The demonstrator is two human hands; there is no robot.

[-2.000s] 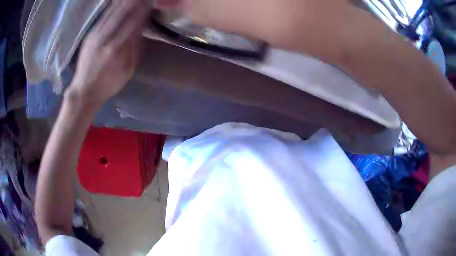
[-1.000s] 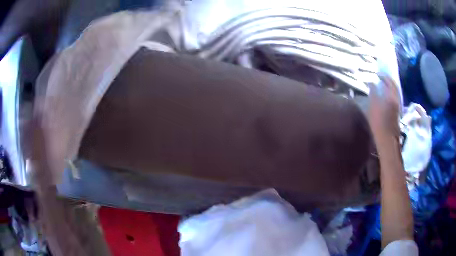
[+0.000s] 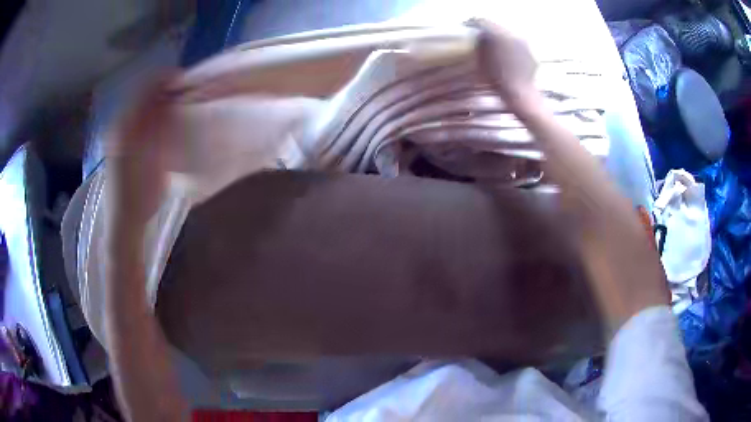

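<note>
A long pale cloth panel [image 3: 329, 51] is stretched between my two hands above the far side of the brown pressing board [image 3: 370, 264]. My left hand [image 3: 156, 99] is at its left end, blurred. My right hand [image 3: 502, 62] grips its right end. Behind the board lies a pile of layered, folded pale cloth pieces [image 3: 461, 115]. More pale layers [image 3: 90, 239] drape over the board's left end. An orange-red spot, perhaps the iron's handle [image 3: 645, 221], shows at the board's right end, partly behind my right arm.
Blue plastic bags [image 3: 725, 247] and a white cloth [image 3: 683, 227] are at the right. A grey round object [image 3: 702, 114] stands above them. A red stool edge [image 3: 255, 415] shows below the board. A white panel [image 3: 33, 264] stands at the left.
My right hand has gone from the iron to the board's right end, then up to the far pile. Both hands now hold a panel stretched out. The view has shifted, showing more of the board.
</note>
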